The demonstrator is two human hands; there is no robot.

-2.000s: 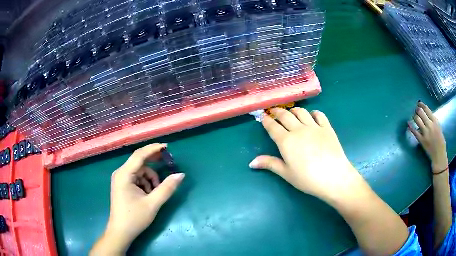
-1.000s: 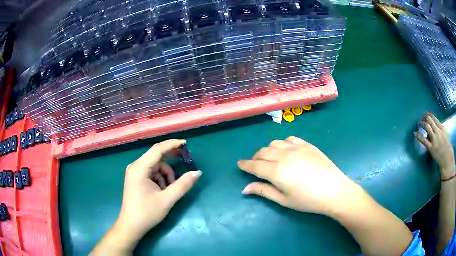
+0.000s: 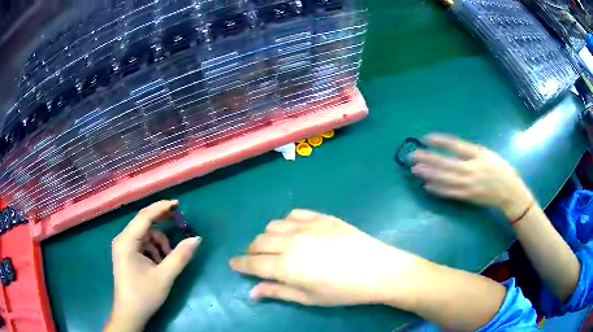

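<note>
My left hand [image 3: 146,259] holds a small black device unit [image 3: 183,222] on edge between thumb and forefinger, above the green bench. My right hand [image 3: 312,259] is to the right of it, palm down with fingers partly bent and the thumb apart. No object shows in it; its underside is hidden. Several yellow round pieces [image 3: 303,149] and a white scrap [image 3: 287,151] lie beyond my right hand, beside the right part of the pinkish-red bar [image 3: 214,155].
Clear blister trays [image 3: 188,97] with black parts are stacked on the bar. A red tray [image 3: 23,279] with black units is at left. Another person's hand [image 3: 468,172] is by a black ring [image 3: 408,152] at right. Another clear stack [image 3: 520,52] stands at far right.
The view has shifted right. My right hand moved from the yellow pieces back toward my left hand. The other person's hand reached inward, and a black ring now shows there. My left hand still holds the unit.
</note>
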